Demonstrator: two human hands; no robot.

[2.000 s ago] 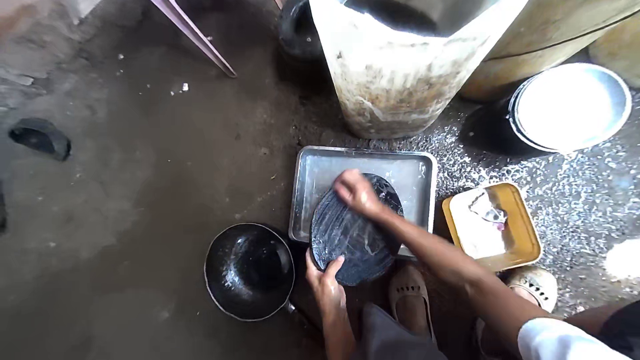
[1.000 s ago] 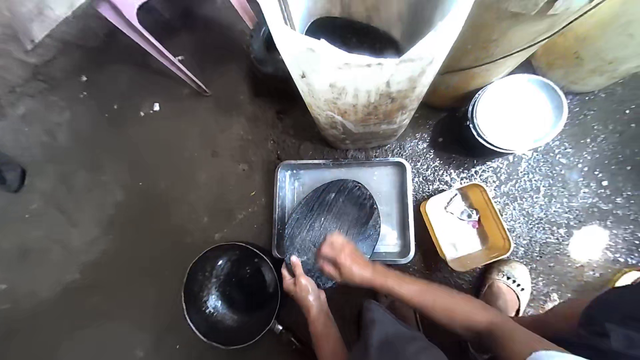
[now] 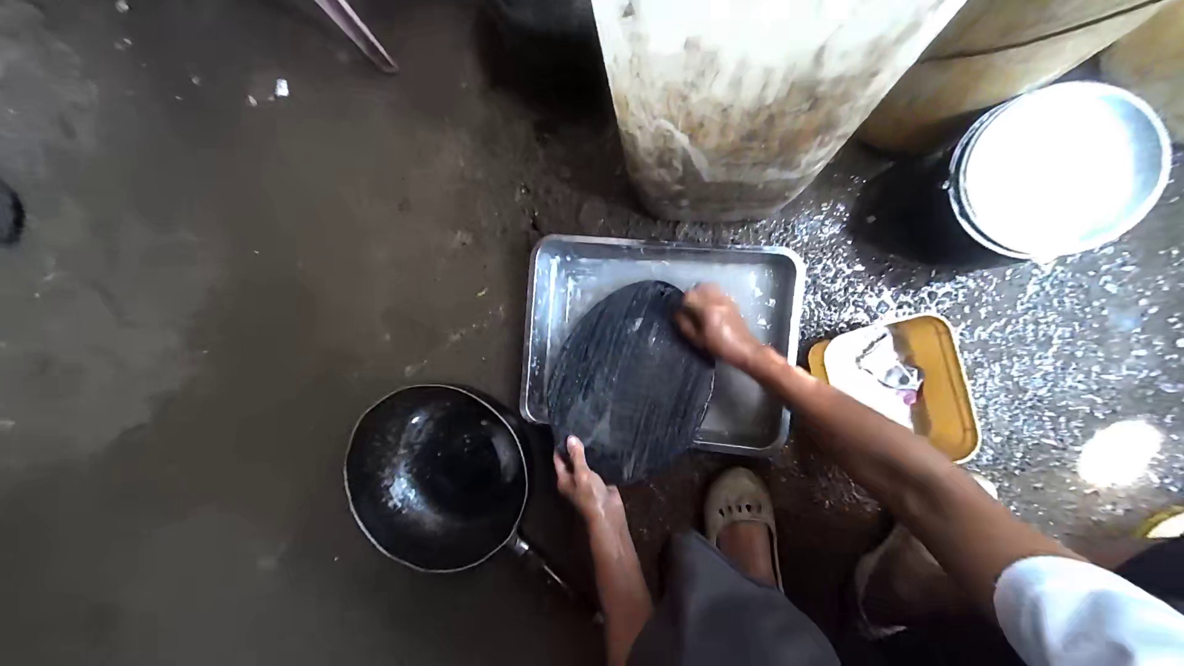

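A dark oval board (image 3: pixel 629 388), wet and streaked, lies tilted over a rectangular metal tray (image 3: pixel 666 252), its lower end past the tray's near rim. My left hand (image 3: pixel 587 486) holds the board's lower left edge, thumb on top. On the board's upper right edge rests my right hand (image 3: pixel 717 324), its fingers curled; whether something is inside them cannot be told. To the left of my left hand, a black wok (image 3: pixel 435 476) with a handle stands on the floor.
Right of the tray is a yellow plastic container (image 3: pixel 953 388) holding a white item and a crumpled wrapper. Beyond stand a large stained white container (image 3: pixel 731 120) and a bucket (image 3: pixel 1059 171) with a bright white top. A pink plastic leg (image 3: pixel 359 35) shows at top left. The floor is wet.
My right hand has moved from the board's lower part up to its upper right edge. My left hand keeps its hold at the lower edge. The view has shifted.
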